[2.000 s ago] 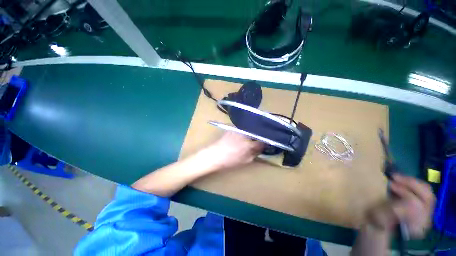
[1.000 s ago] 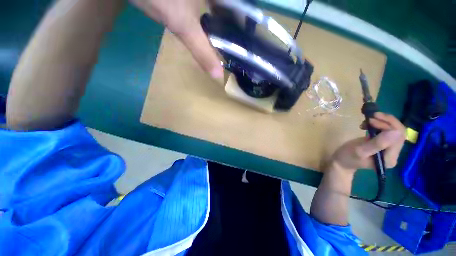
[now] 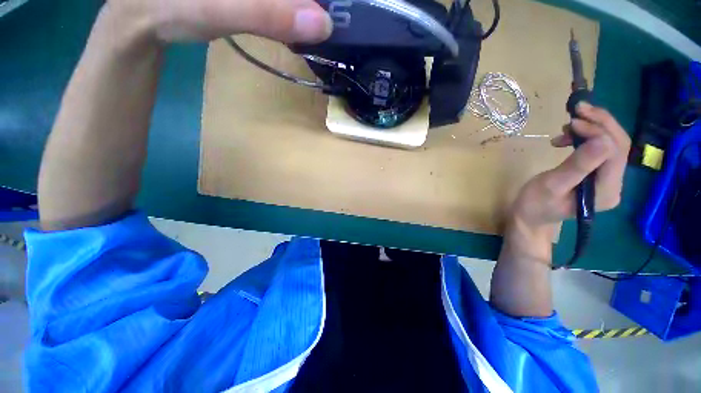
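The black headset (image 3: 457,73) is at the top centre, its upper part cut off by the picture's edge. Its round open ear cup (image 3: 384,92) faces up on the cream support block (image 3: 377,134). My left hand (image 3: 254,19) holds the headset's headband at the upper left, with a fingertip on the dark band beside a pale mark; its other fingers are out of view. My right hand (image 3: 580,165) holds the black soldering iron (image 3: 578,96) upright at the right, tip pointing away from me and apart from the headset. A silvery solder wire coil (image 3: 500,106) lies between them.
The tan cardboard mat (image 3: 269,153) lies under the block and coil on the green bench (image 3: 173,161). At the right are a black stand with a yellow patch (image 3: 652,156) and a blue bin (image 3: 669,180). The iron's cord hangs near the bench's front edge.
My left hand has moved from beside the ear cup onto the headband. The headset has turned, showing the open ear cup on the block. The iron was picked up and is held upright, away from the headset.
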